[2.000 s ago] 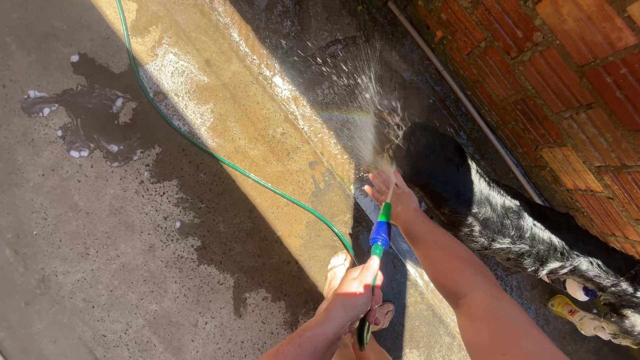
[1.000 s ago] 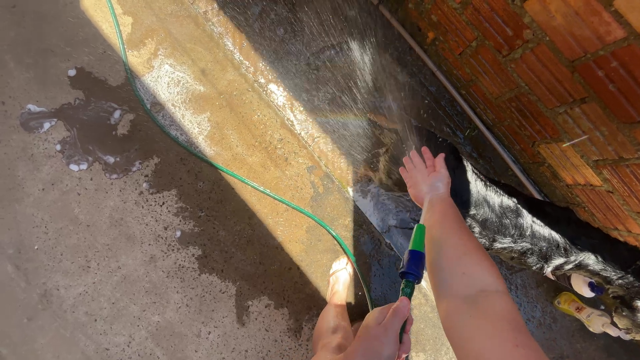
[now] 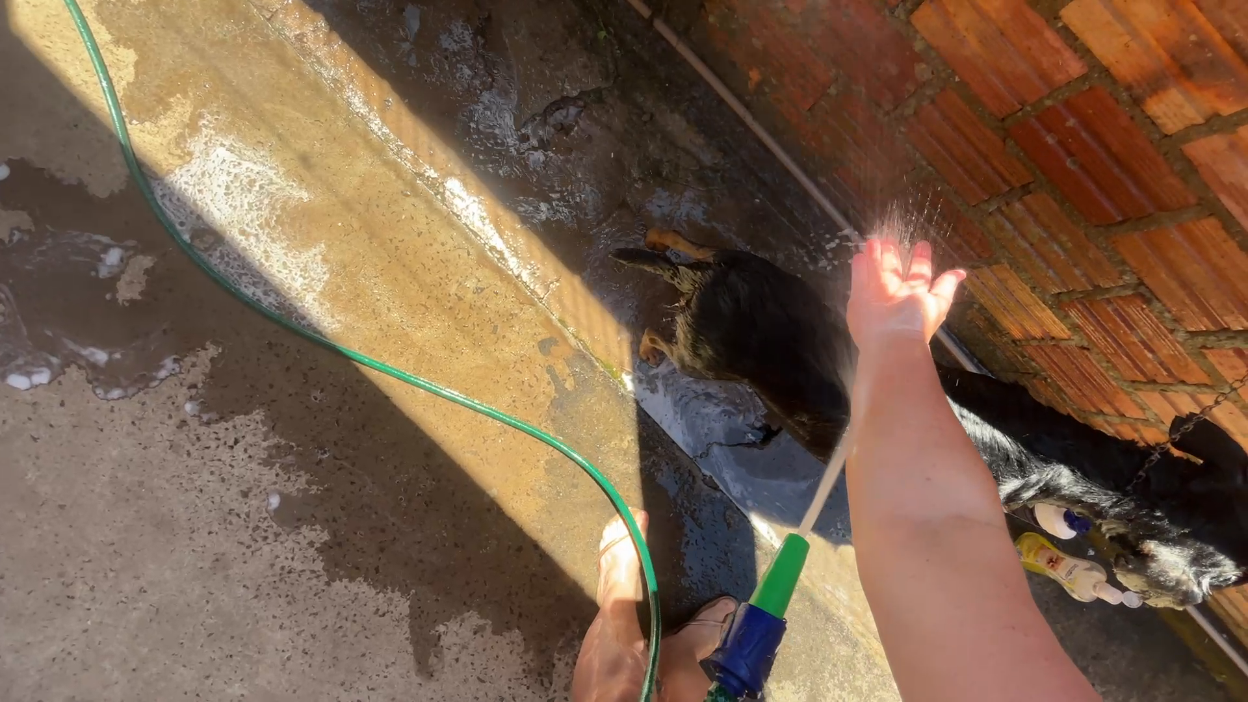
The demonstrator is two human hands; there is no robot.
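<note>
My right hand [image 3: 902, 292] is stretched out, palm up with its fingers apart, above the back of a wet black and tan dog [image 3: 770, 341]. A water jet from the green and blue hose nozzle [image 3: 765, 614] runs up to this hand and sprays off its fingers. The nozzle points up and to the right from the bottom edge; my left hand is out of view below it. The dog stands along the wall, its tail and hind legs to the left, its head at the lower right. My forearm hides part of its body.
A green hose [image 3: 439, 390] curves across the wet concrete floor [image 3: 195, 526] and passes over my sandalled foot [image 3: 621, 556]. A brick wall [image 3: 1092, 195] with a pipe [image 3: 746, 117] at its base stands right. Bottles [image 3: 1068, 567] lie near the dog's head. A chain [image 3: 1175, 429] hangs at the dog's neck.
My right hand has moved away from the nozzle, out over the dog's back. My left hand, earlier on the nozzle's hose end, has left the view. The dog's rear now shows more plainly.
</note>
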